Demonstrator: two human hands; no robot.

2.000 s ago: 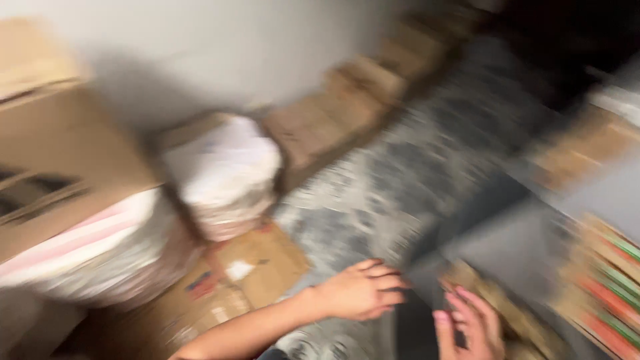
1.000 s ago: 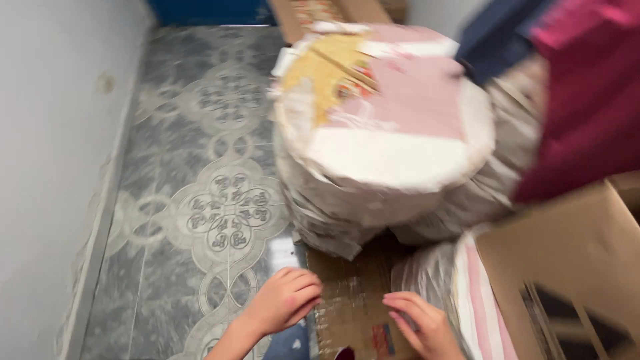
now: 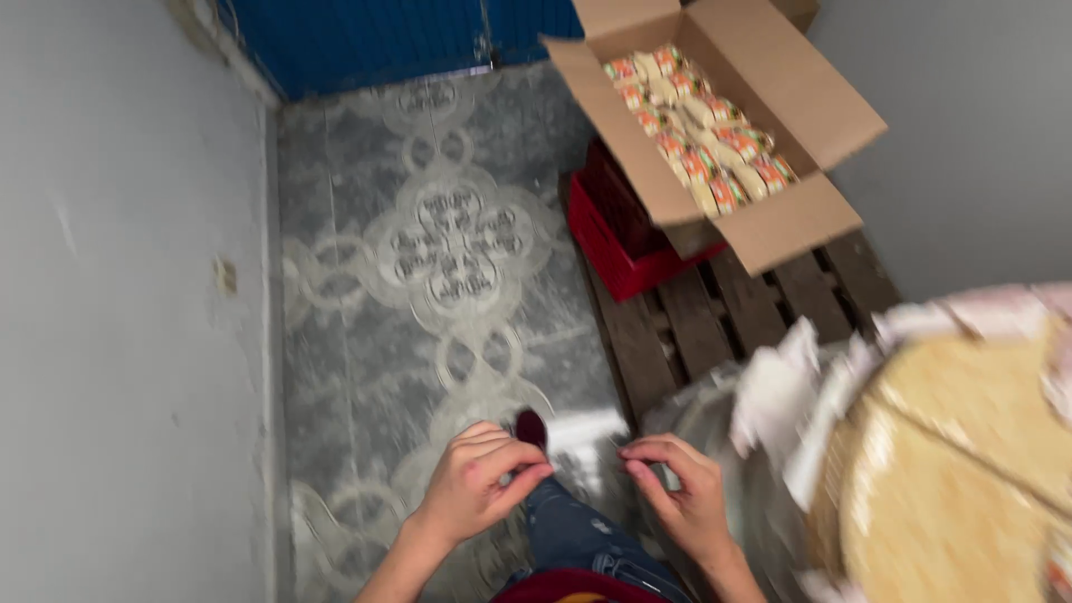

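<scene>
My left hand [image 3: 486, 477] is in front of my body at the lower middle, fingers curled and the thumb close to the index finger. No object shows in it. To its right, my right hand [image 3: 674, 490] has thumb and index finger a little apart, with nothing visible between them. A large wrapped round bundle [image 3: 946, 452] with a yellowish top lies just right of that hand. Farther ahead, an open cardboard box [image 3: 620, 134] holds rows of small packets [image 3: 712, 126] with orange and green printing.
A red plastic crate [image 3: 620, 251] sits under the box on a dark wooden pallet [image 3: 695, 327]. Patterned grey floor tiles [image 3: 456, 243] run ahead to a blue metal door [image 3: 377, 38]. A grey wall [image 3: 126, 293] stands at the left, another at the right.
The view has swung widely, from stacked boxes and wrapped bundles to the tiled floor and blue door. The open box of packets and the crate have come into view. Both hands remain in front of me.
</scene>
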